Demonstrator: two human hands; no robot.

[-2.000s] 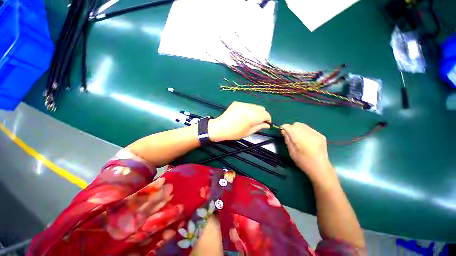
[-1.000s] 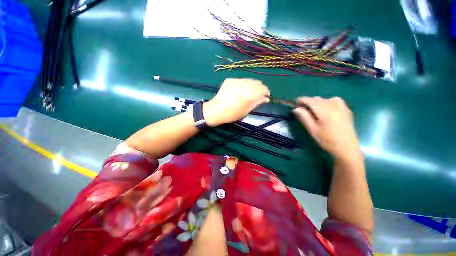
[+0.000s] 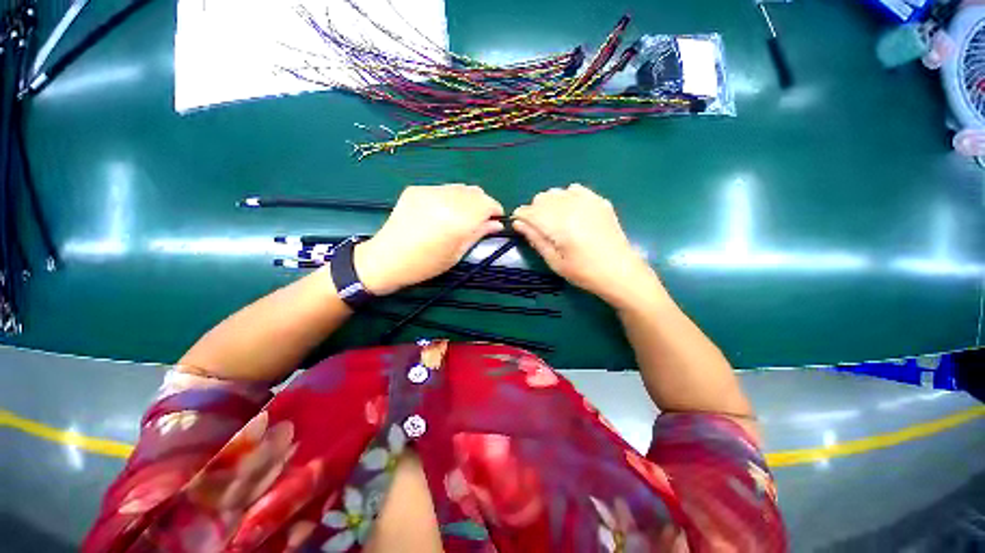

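Note:
My left hand [image 3: 434, 235] is closed around a black sleeve [image 3: 319, 203], whose white-banded end sticks out to the left. My right hand [image 3: 572, 233] is close beside it, fingertips pinched at the sleeve's right end, almost touching the left fingertips. The thin wires between the fingertips are hardly visible. A pile of loose black sleeves [image 3: 518, 283] lies under and below my hands, some with white bands at the left end. A bundle of twisted red, yellow and black wires [image 3: 486, 103] with dark connectors lies farther back.
White paper [image 3: 232, 54] lies at back left. A clear bag [image 3: 702, 73] with a white label lies right of the wires. A black-handled tool [image 3: 779, 59] is at back right, a fan [image 3: 968, 70] at the right edge. Black sleeved lengths [image 3: 16, 194] lie at far left.
The view has turned right. My hands have come together; the stretch of wire seen between them a second ago has nearly gone. The fan has come into view and the blue bin has left it.

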